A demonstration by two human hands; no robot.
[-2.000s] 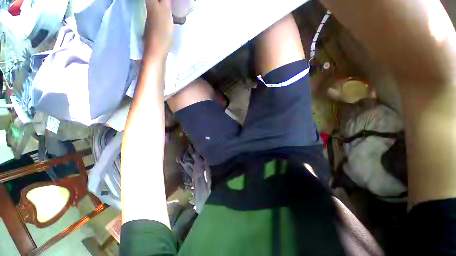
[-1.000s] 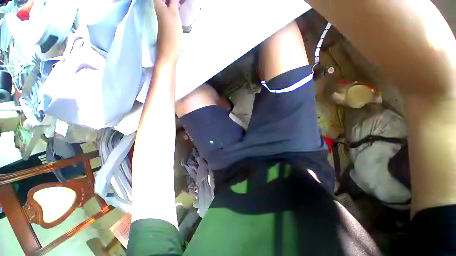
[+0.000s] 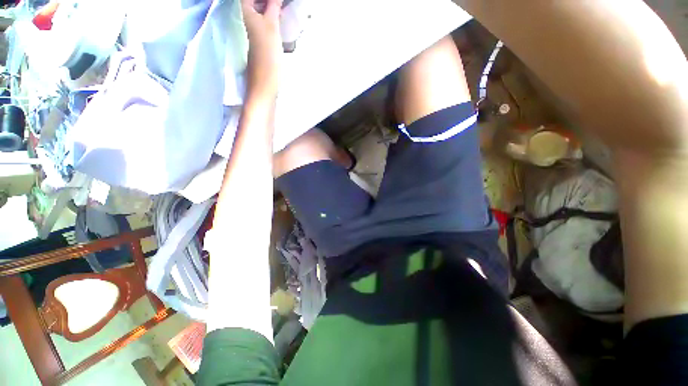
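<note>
Pale lavender-grey garment cloth (image 3: pixel 139 132) lies bunched at the upper left, to the left of my left forearm, and hangs over the table's edge. My left hand (image 3: pixel 264 9) is at the top edge of the picture, partly cut off, close to the cloth; its fingertips and what they touch cannot be made out. My right forearm crosses the upper right, but my right hand is outside the picture. The white machine table (image 3: pixel 354 56) is washed out by glare. A white tape measure (image 3: pixel 445 136) lies across my thigh and runs up beside the table.
Cloth strips (image 3: pixel 177 252) hang below the garment. A wooden chair (image 3: pixel 139 264) stands at lower left. A dark thread spool (image 3: pixel 10 127) and a red thing (image 3: pixel 45 16) are at far left. A whitish bundle with a dark strap (image 3: pixel 569 249) lies at right, below a round pale object (image 3: pixel 548 146).
The whole view has shifted, so the table, cloth, chair and my legs sit slightly farther right and lower. My left hand stays beside the cloth at the top edge.
</note>
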